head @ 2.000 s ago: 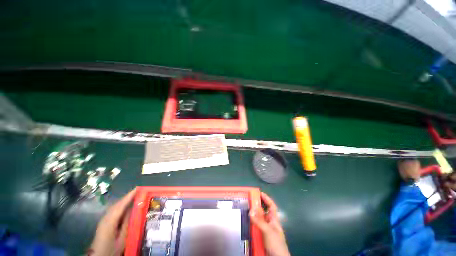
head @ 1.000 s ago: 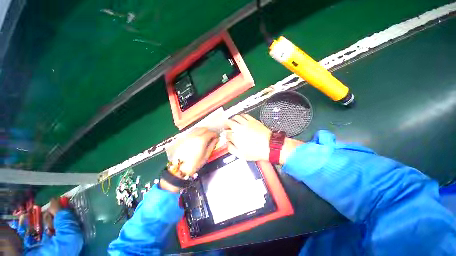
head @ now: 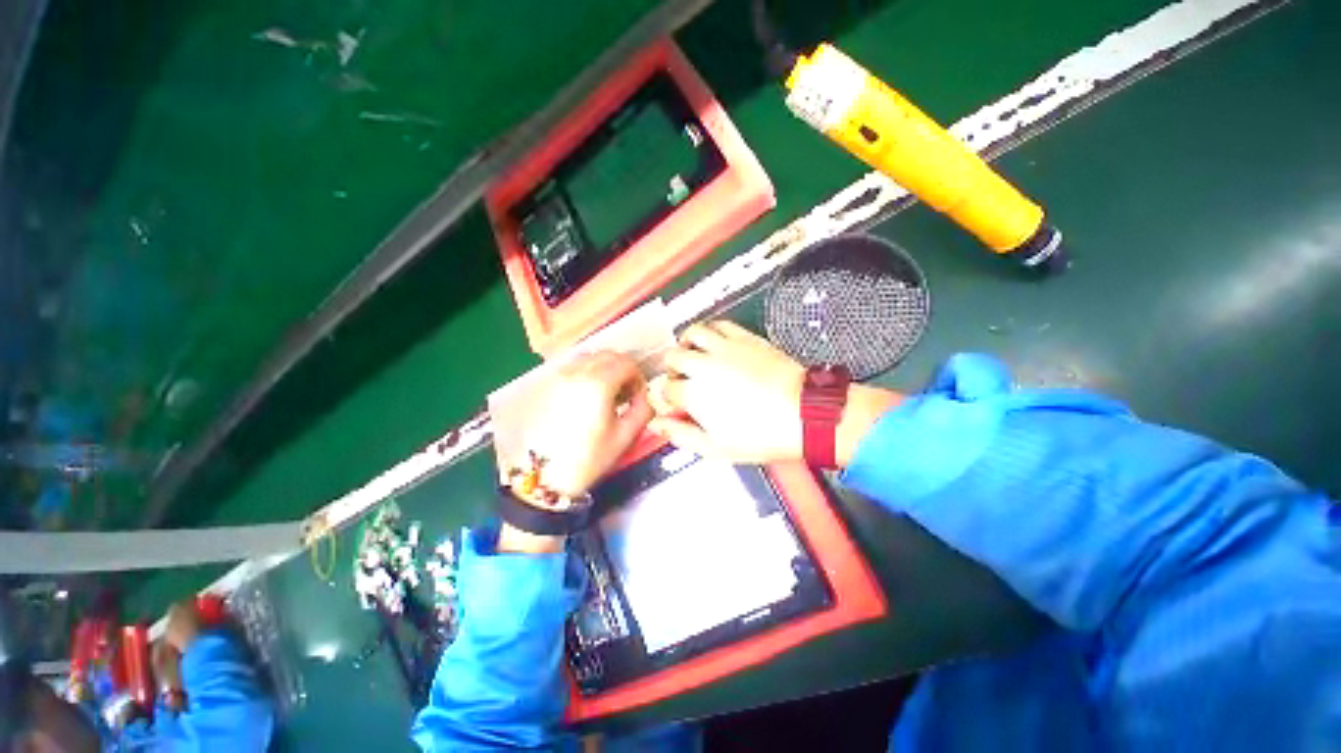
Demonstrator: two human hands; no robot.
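Note:
An open tablet with a bright silver-white battery lies in a red tray on the bench. A pale sticker sheet lies behind the tray, partly hidden by my hands. My left hand and my right hand are close together over the sheet and the tray's back edge. Their fingertips nearly meet. Anything pinched between them is too small or hidden to tell.
A second red tray with a tablet stands behind the white strip. A yellow screwdriver and a round dark dish lie right of it. Small white-green parts with wires lie left. Another person's sleeve shows lower left.
Two seconds ago my hands held the tray's sides; now both are over the sticker sheet. The view has rotated. Since one second ago, my hands have barely moved.

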